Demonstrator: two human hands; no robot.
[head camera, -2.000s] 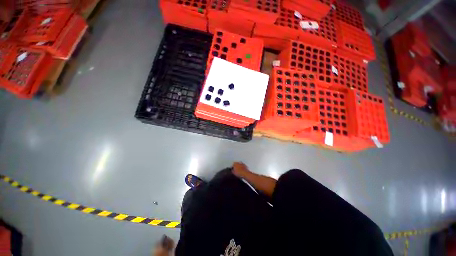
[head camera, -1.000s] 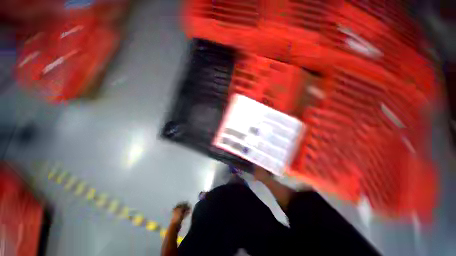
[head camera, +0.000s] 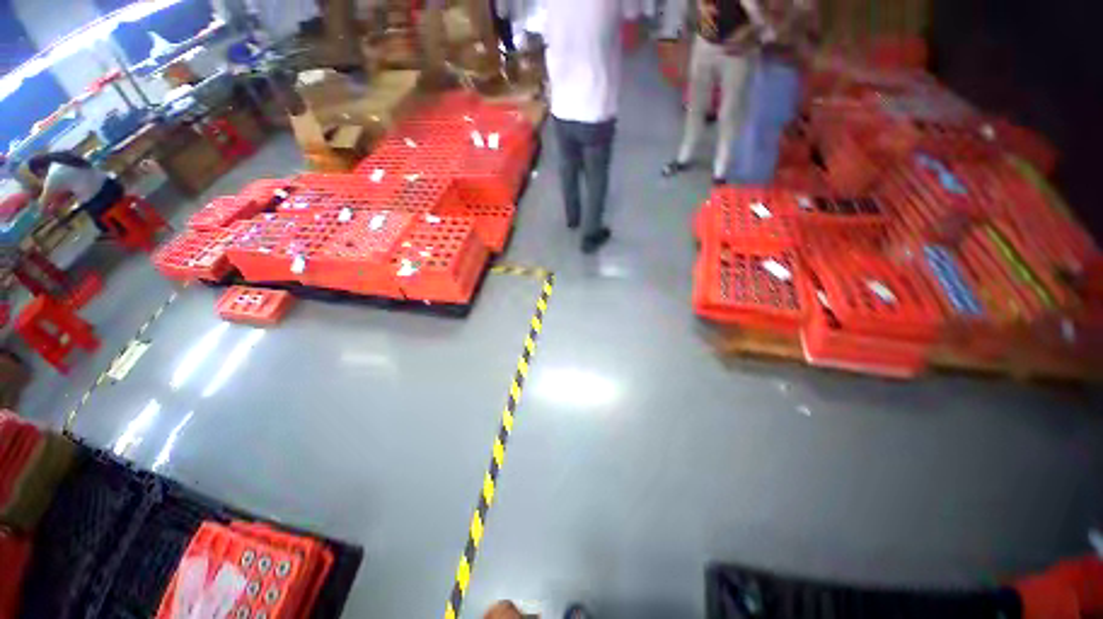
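A small skin-coloured patch, most likely my left hand point(head camera: 503, 611), is cut off by the bottom edge; its fingers cannot be made out. My right hand is not in view. At the lower left, a short stack of red-orange parts trays point(head camera: 310, 566) stands on a black plastic pallet point(head camera: 121, 508). The top tray has round holes with parts in them and a pale sheet or wrap point(head camera: 208, 580) at its left. Another black pallet point(head camera: 835, 601) is cut off at the lower right, with a red tray edge point(head camera: 1070, 589) beside it.
Yellow-black floor tape point(head camera: 498, 447) runs up the middle. Red tray stacks stand on a pallet at left point(head camera: 423, 260) and on wood at right point(head camera: 871, 302). A person in a pale top point(head camera: 583, 73) stands ahead; others stand behind. Cartons point(head camera: 351, 109), benches and red stools point(head camera: 55, 333) are farther left.
The view has swung up and away from the white-topped tray stack to the wider floor and people. My right hand has left the picture; only a small patch remains at the bottom.
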